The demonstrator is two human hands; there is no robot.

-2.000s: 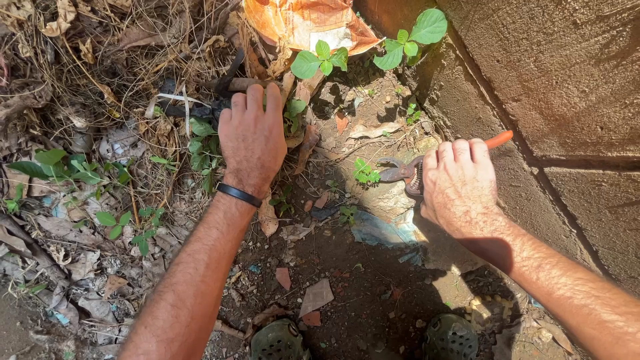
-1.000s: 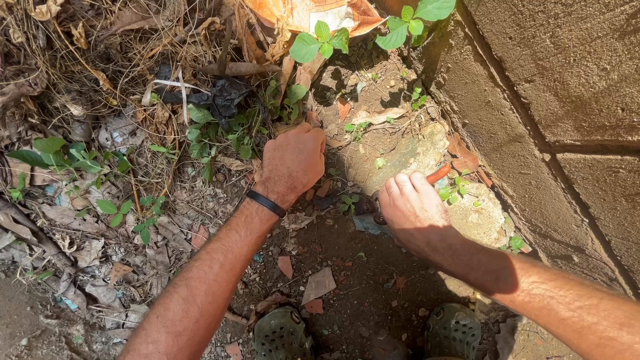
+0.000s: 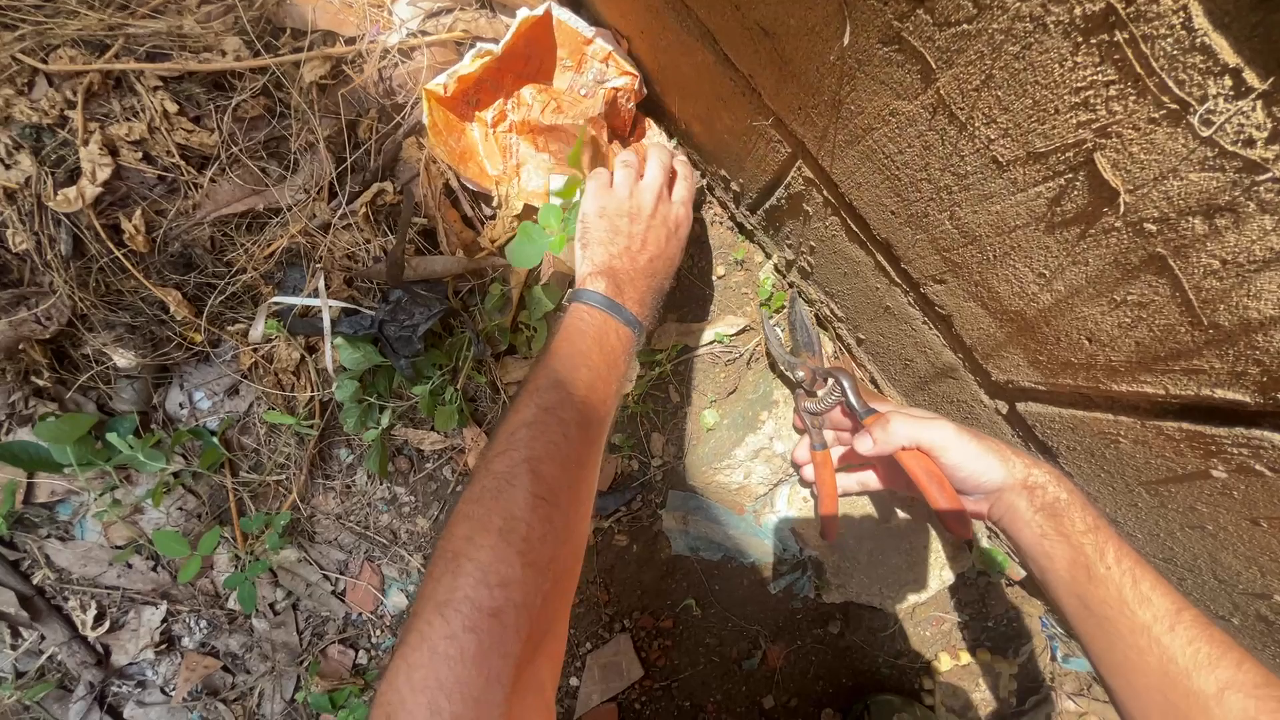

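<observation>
My left hand [image 3: 637, 225], with a dark band at the wrist, reaches to the leafy green seedling [image 3: 550, 228] beside the crumpled orange and white bag [image 3: 530, 110]. Its fingertips are bent down and hidden from the camera, so what they grasp cannot be seen. My right hand [image 3: 905, 450] holds pruning shears [image 3: 826, 400] with orange-red handles and a coil spring. The blades of the shears are apart and point up, near small weeds at the foot of the wall.
A rough masonry wall [image 3: 1010, 200] slants along the right. Dry stems and leaves [image 3: 200, 180] cover the left, with black plastic [image 3: 405, 320] and low green weeds [image 3: 370, 390] among them. A pale stone [image 3: 740, 430] and a bluish plastic scrap [image 3: 715, 528] lie between my arms.
My left hand has moved up from the soil to the seedling by the orange bag. The right hand has turned the shears, which now point up with their blades apart.
</observation>
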